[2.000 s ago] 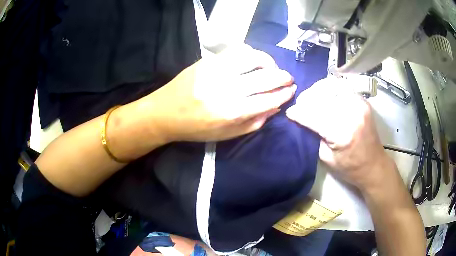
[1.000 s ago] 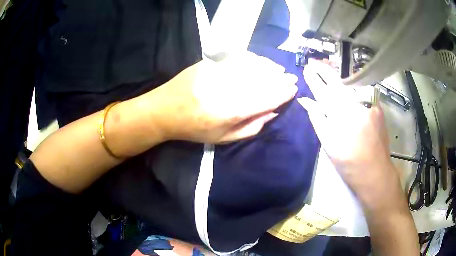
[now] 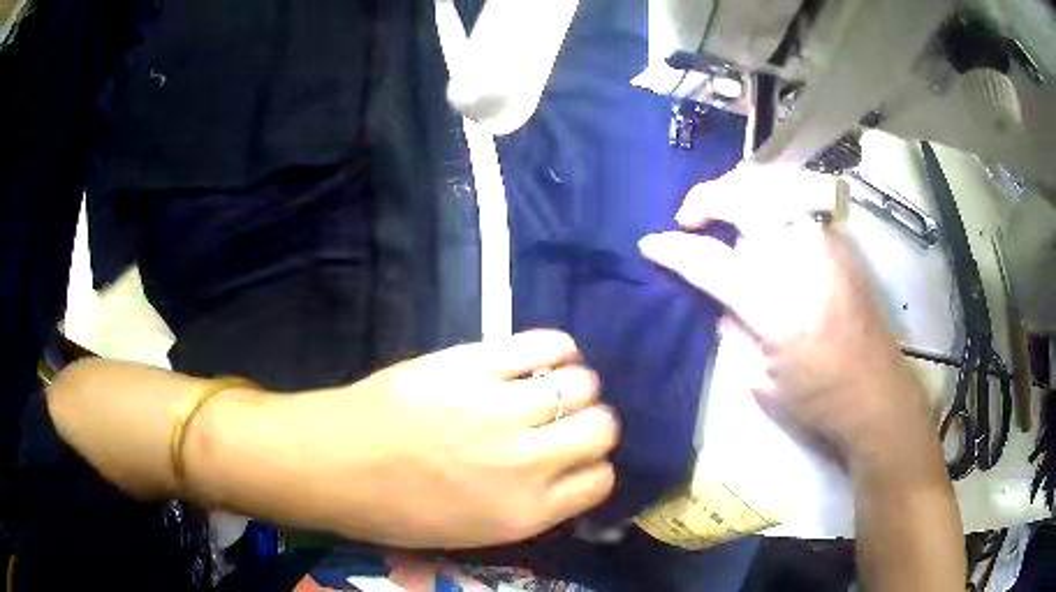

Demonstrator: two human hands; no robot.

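The navy garment (image 3: 602, 289) lies over the table and hangs over the lap, blue under the lamp. A white tape (image 3: 495, 249) runs down it. My left hand (image 3: 498, 445) lies on the lower part of the cloth over the tape, fingers bent; whether it grips cloth I cannot tell. My right hand (image 3: 776, 260) pinches the garment's right edge between thumb and fingers, below the presser foot (image 3: 683, 125). The sewing machine head (image 3: 857, 69) is at the upper right. Glare washes out part of my right hand.
A smooth white bar (image 3: 510, 69) stands over the cloth at the top. Long black shears (image 3: 979, 347) and a thin brownish-handled tool (image 3: 1019, 370) lie on the white table (image 3: 770, 463) at the right. A tan paper ticket (image 3: 709, 512) is at its front edge.
My left hand has moved down and left from near the presser foot, uncovering the upper cloth and tape. My right hand has drawn slightly down from the foot since one second ago.
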